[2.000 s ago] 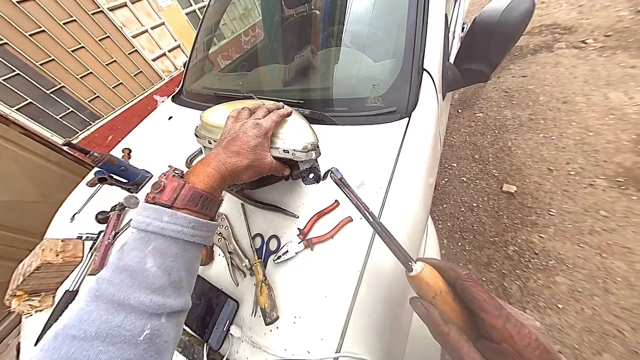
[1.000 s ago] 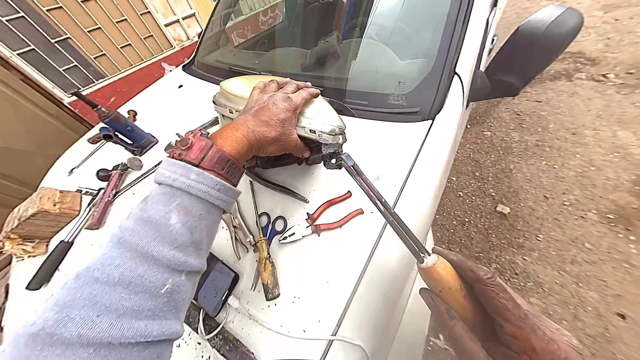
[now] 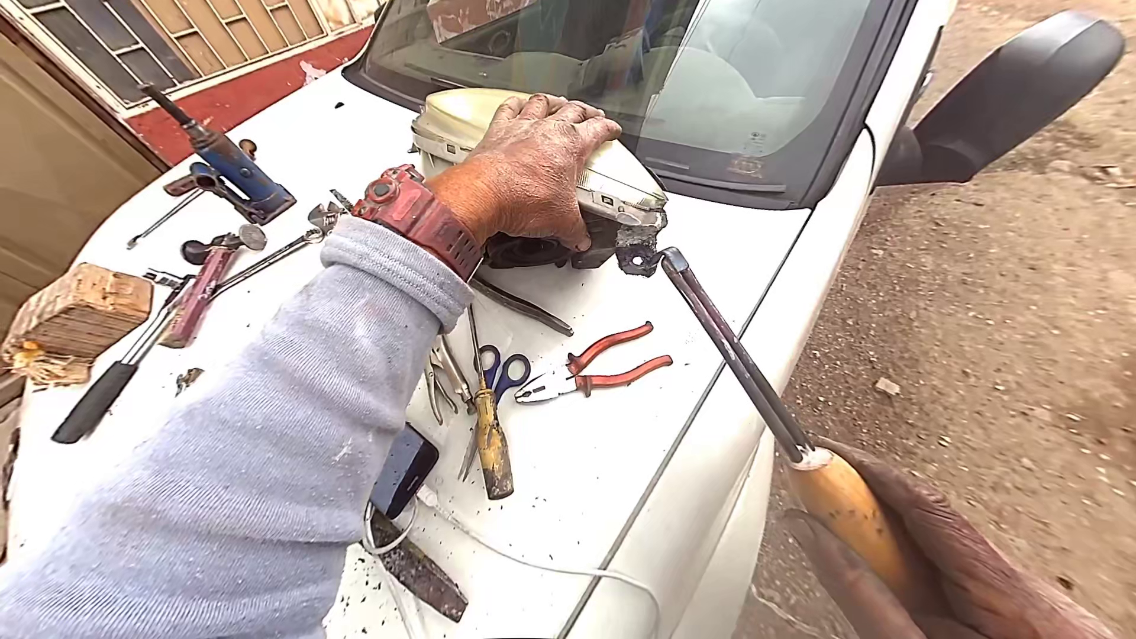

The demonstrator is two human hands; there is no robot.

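Note:
My left hand (image 3: 541, 169) grips the top of a car headlight (image 3: 457, 120) with a yellowed lens, resting on the white car hood (image 3: 550, 461). A dark mounting tab (image 3: 637, 257) with a hole sticks out at the headlight's lower right corner. In my right hand (image 3: 941, 550) is the wooden handle of a long metal-shafted tool (image 3: 745, 373), its tip beside that tab; whether they touch is unclear. Below the headlight lie combination pliers (image 3: 612, 364) with orange handles, blue-handled scissors (image 3: 508, 371) and a yellow-handled screwdriver (image 3: 493, 444).
Farther left are a blue power tool (image 3: 240, 177), a wooden block (image 3: 84, 311), a hammer (image 3: 209, 284) and a black-handled tool (image 3: 102, 399). A phone (image 3: 404, 470) with a white cable (image 3: 532, 559) lies near my sleeve. The windshield (image 3: 621, 89) and side mirror (image 3: 1021, 98) stand beyond.
The tool's tip, against the mounting tab one second ago, now sits slightly to its right. My left hand keeps its hold on the headlight. The view has shifted.

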